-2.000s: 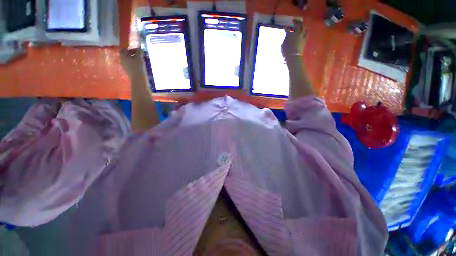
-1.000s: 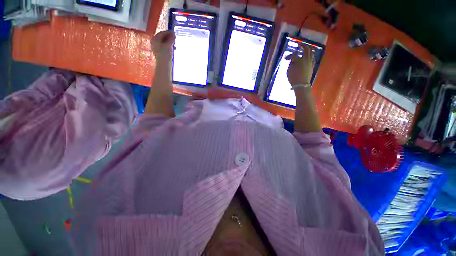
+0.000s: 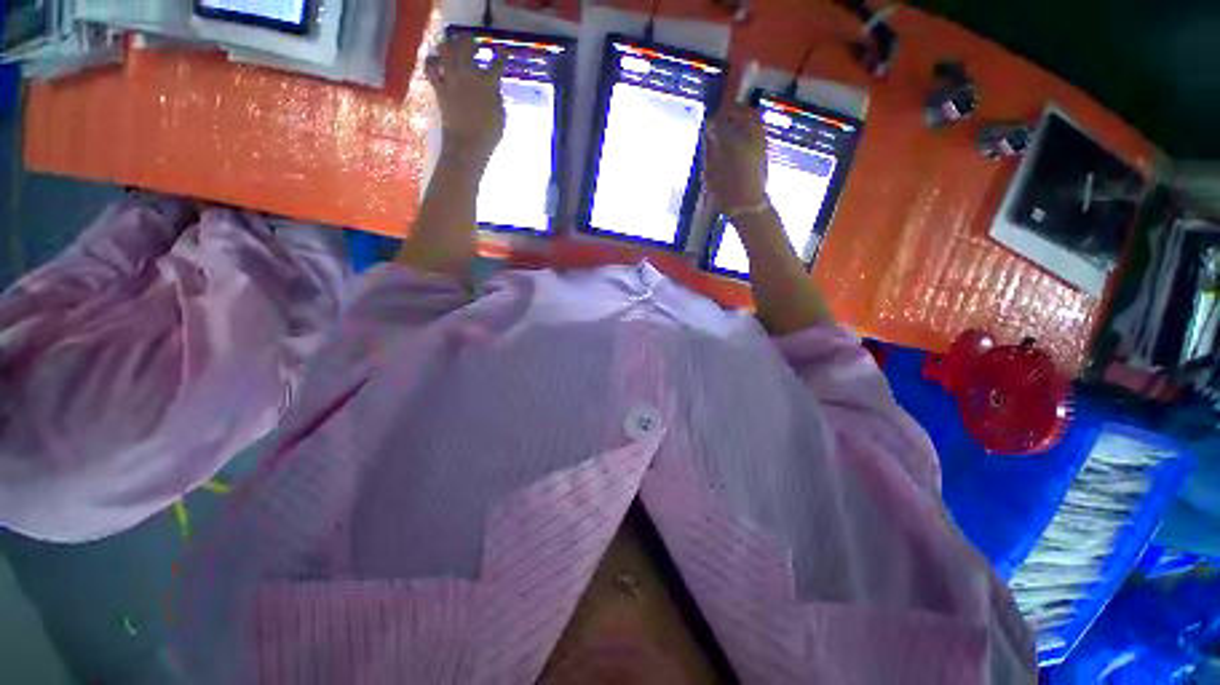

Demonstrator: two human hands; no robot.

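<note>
Three lit tablets lie side by side on pale backing sheets, each with a thin dark cord at its top edge. My left hand (image 3: pixel 468 101) is over the upper left part of the left tablet (image 3: pixel 527 154), its fingers near the top edge. The middle tablet (image 3: pixel 648 147) shows a white screen with a dark band at the top. My right hand (image 3: pixel 737 154) is at the left edge of the right tablet (image 3: pixel 811 167), between it and the middle one. Neither hand visibly holds anything; the fingers are blurred.
A dark tablet (image 3: pixel 1066 187) lies on a pale backing at the right. Small metal lumps (image 3: pixel 951 96) lie left of it. A red round object (image 3: pixel 1013 398) is at the bench edge, above a blue crate (image 3: pixel 1097 535). Pale sheets (image 3: pixel 351 40) and a person's pink sleeve (image 3: pixel 147 355) are at the left.
My left hand has moved from the left tablet's side onto its upper part. My right hand has moved left, off the right tablet's screen middle to its left edge.
</note>
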